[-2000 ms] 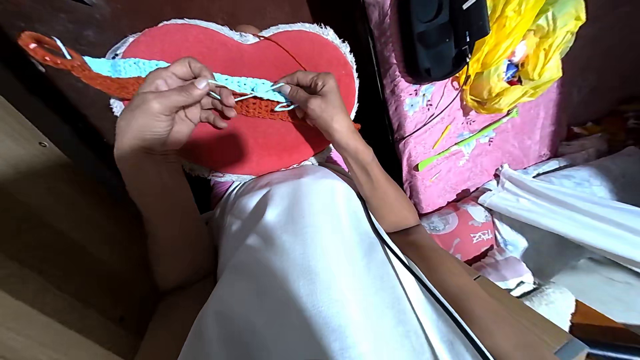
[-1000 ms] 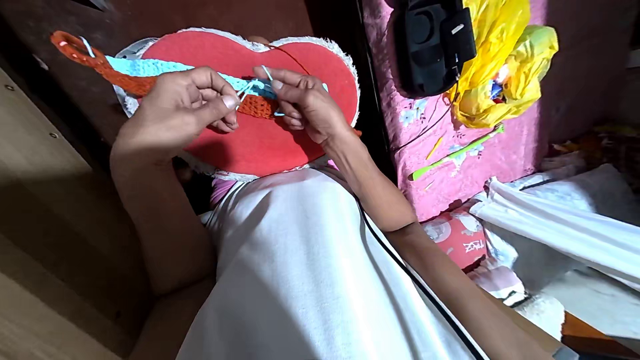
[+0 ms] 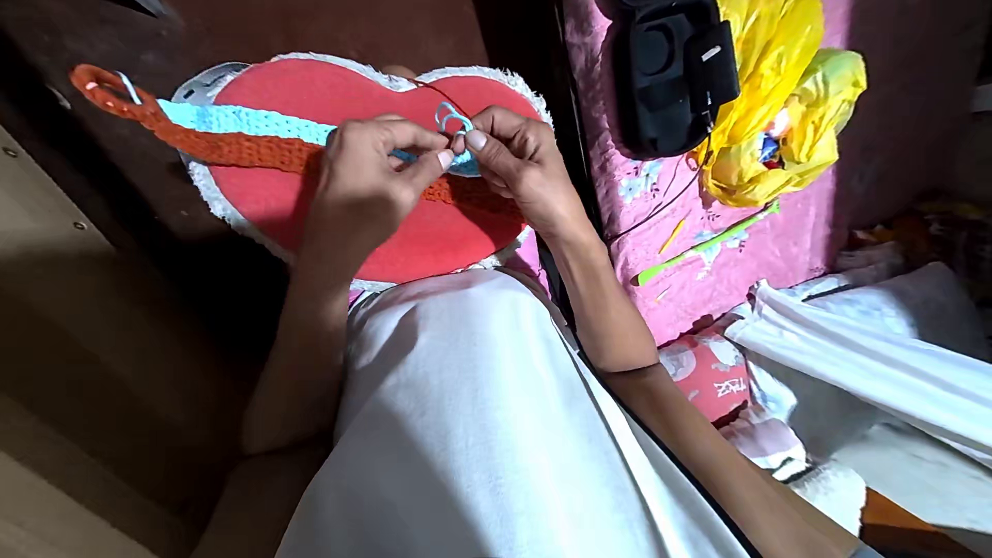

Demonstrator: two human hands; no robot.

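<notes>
A crocheted strip in rust orange and light blue lies across a red heart-shaped cushion with fluffy white trim. The strip's left end forms an orange loop with a pale piece through it. My right hand pinches light blue yarn between thumb and fingers, and a small loop of it stands above the fingertips. Close beside it, my left hand has thumb and forefinger together near the strip's blue edge; whether yarn is between them cannot be told. The fingers hide part of the strip.
On the pink floral cloth to the right are a black case, a yellow plastic bag, a green stick-like tool and a small yellow stick. A wooden panel stands at left. White cloth covers my lap.
The white-blue yarn that was stretched between both hands now shows as a small loop above my right fingertips. One and two seconds ago my hands were also close together over the cushion.
</notes>
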